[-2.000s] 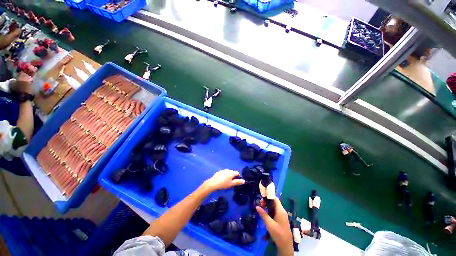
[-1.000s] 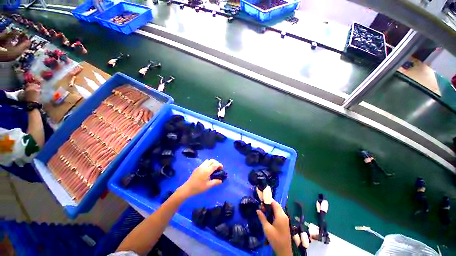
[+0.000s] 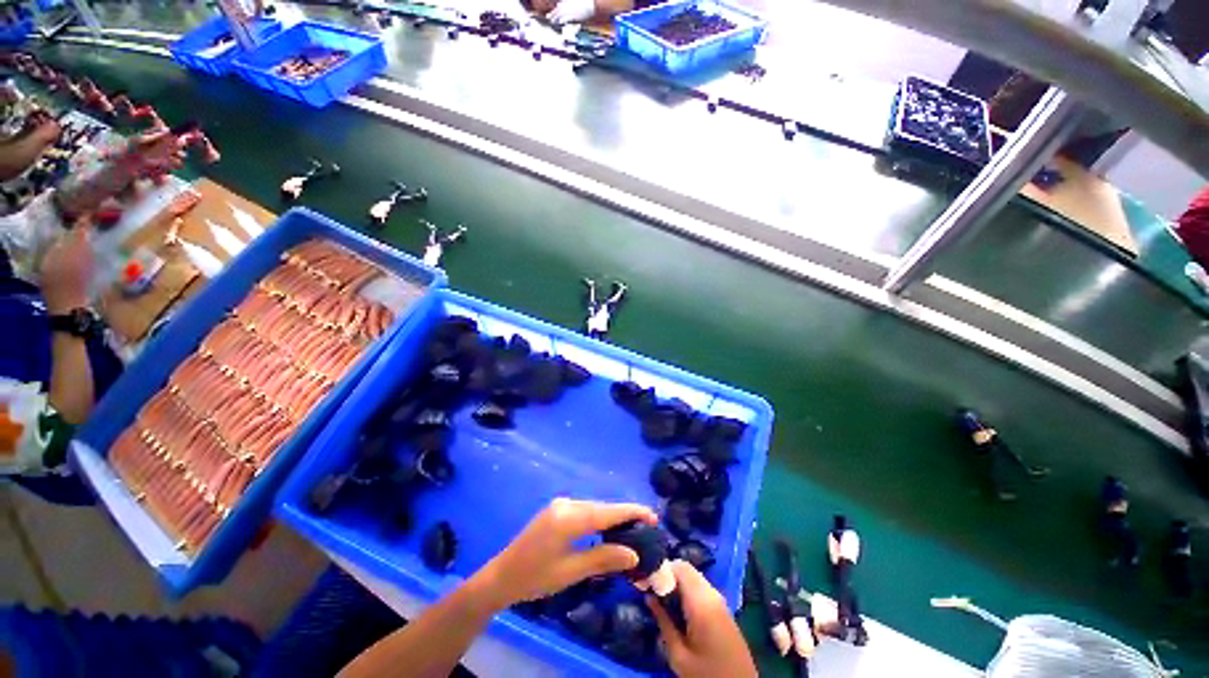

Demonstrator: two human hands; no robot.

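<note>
My left hand (image 3: 573, 540) holds a black moulded piece (image 3: 639, 543) against the pale end of a leg part (image 3: 658, 579). My right hand (image 3: 700, 625) grips that leg part, whose dark portion is partly hidden by the fingers. Both hands are over the front right of the blue parts tray (image 3: 530, 453). Loose black moulded pieces lie in clumps around the tray's sides and right half. Several black leg parts with pale ends (image 3: 845, 572) lie just right of the tray.
A blue tray of flesh-coloured limbs (image 3: 239, 397) adjoins on the left, with a person's arm (image 3: 66, 344) beyond it. Splayed black-and-white subassemblies (image 3: 602, 307) and dark figure parts (image 3: 990, 444) lie on the green belt. A white bag (image 3: 1074, 649) is at lower right.
My left hand, which held a black piece over the tray's middle, has moved right to meet my right hand. The black piece now covers the top of the leg part.
</note>
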